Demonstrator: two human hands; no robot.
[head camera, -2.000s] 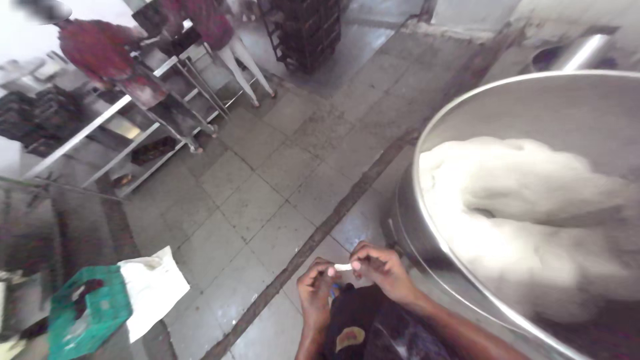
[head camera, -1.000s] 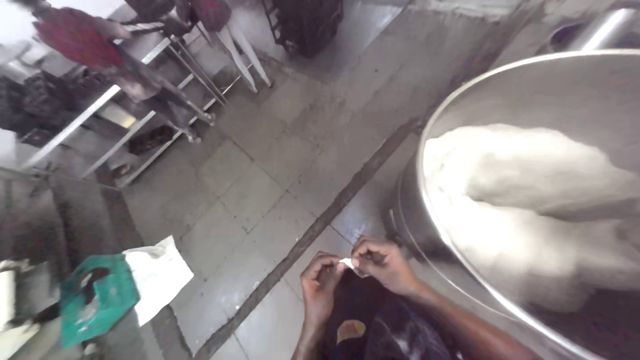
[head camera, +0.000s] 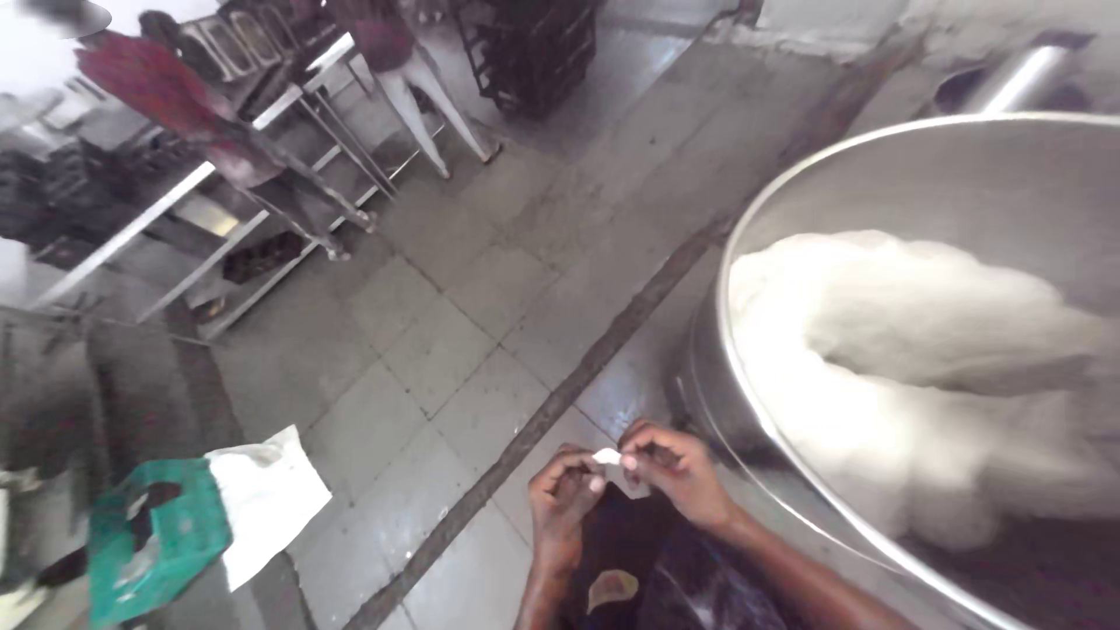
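Note:
A small white piece, which looks like dough (head camera: 607, 456), is pinched between the fingertips of both hands. My left hand (head camera: 564, 490) holds its left end, and my right hand (head camera: 674, 468) grips the right end, with fingers curled. Both hands are above the tiled floor, just left of a large round steel bowl (head camera: 739, 350). A big mass of white dough (head camera: 927, 306) lies inside the bowl, with a hollow in its middle; the bowl's right side is out of view.
A green plastic crate (head camera: 206, 516) with a white sheet (head camera: 267, 503) beside it stands at lower left. Two people stand at a metal-framed table (head camera: 122, 236) holding dark trays or tins. A dark rack (head camera: 534, 52) is behind. A steel cylinder (head camera: 1024, 79) lies beyond the bowl.
The small white piece was a straight strip between my fingertips two seconds ago; now it looks bent and shorter. My hands have stayed close together beside the bowl.

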